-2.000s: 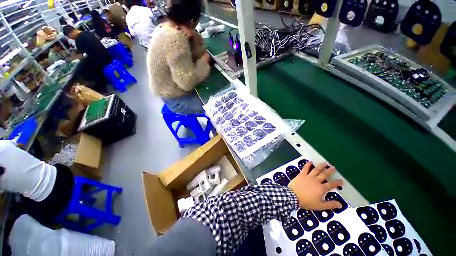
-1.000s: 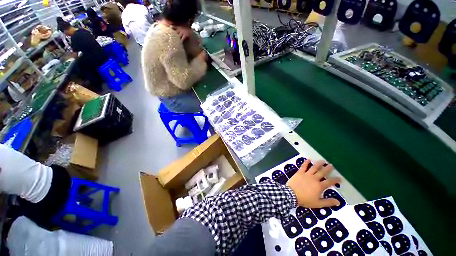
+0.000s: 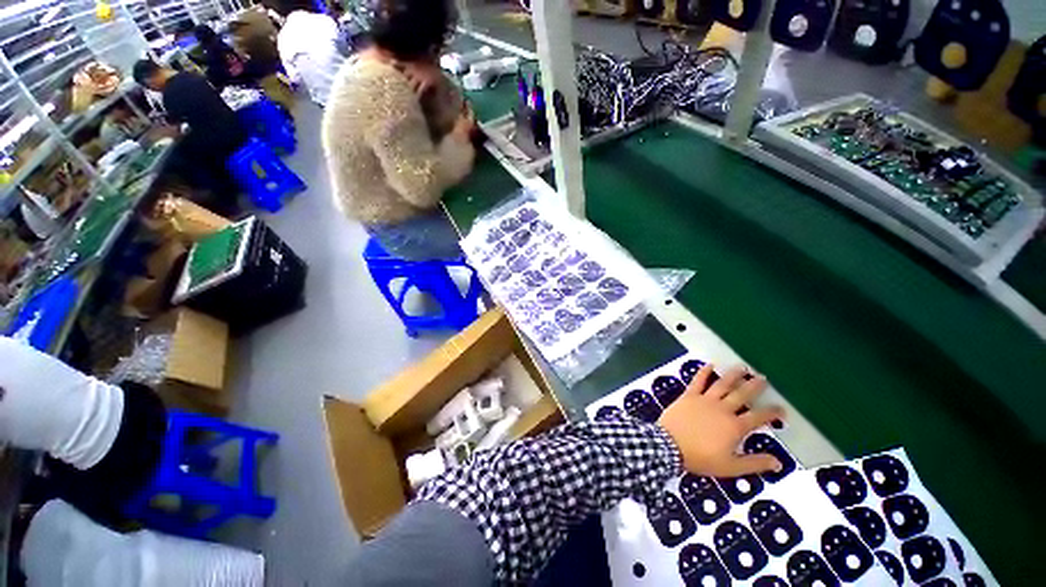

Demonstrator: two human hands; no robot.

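Observation:
My left hand lies palm down with its fingers spread on a label sheet, a white page with rows of black rounded face labels. It covers some of the labels. A second label sheet overlaps it at the lower right, cut off by the picture's bottom edge. My right hand is not in view.
Bagged label sheets lie farther along the bench edge. An open carton with white parts stands left of my arm. The green belt runs at right, with a circuit board tray beyond. A seated person is ahead.
The view has shifted slightly. My left hand stays spread on the same sheet, with no clear movement against it.

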